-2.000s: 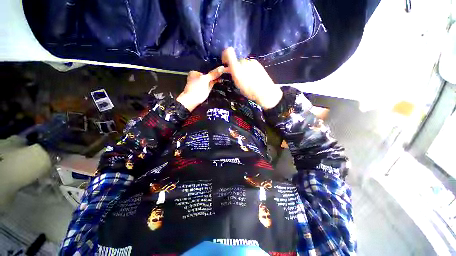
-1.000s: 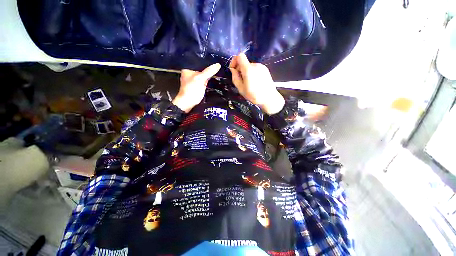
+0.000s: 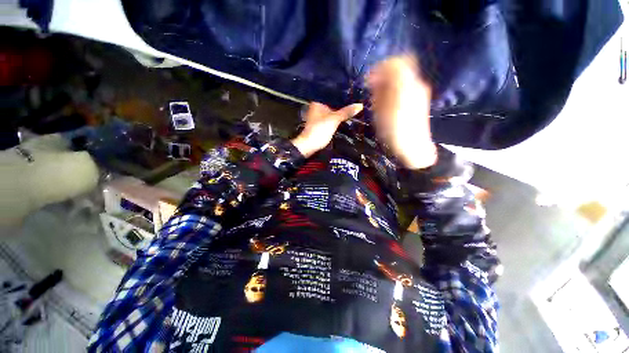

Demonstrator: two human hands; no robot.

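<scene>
The dark navy jacket (image 3: pixel 552 76) lies over the table edge at the top, its shiny lining (image 3: pixel 310 34) in soft folds with thin white basting stitches across it. My left hand (image 3: pixel 323 126) pinches the hem edge (image 3: pixel 290 84) between thumb and fingers at the table's front edge. My right hand (image 3: pixel 400 107) is blurred and raised just over the lining, right of my left hand. Its fingers are too blurred to tell whether they hold a needle or thread.
The white tabletop (image 3: pixel 531 162) shows around the jacket. A small thin dark stick (image 3: pixel 622 62) lies on it at the far right. White-framed squares (image 3: pixel 181 116) and scraps lie on the dark floor at left. A white box-like object (image 3: pixel 131 207) and a pale rounded form (image 3: pixel 48 172) stand lower left.
The view has turned, so the scene sits further right and lower. My right hand has moved up and away from my left hand. My left hand has stayed at the hem.
</scene>
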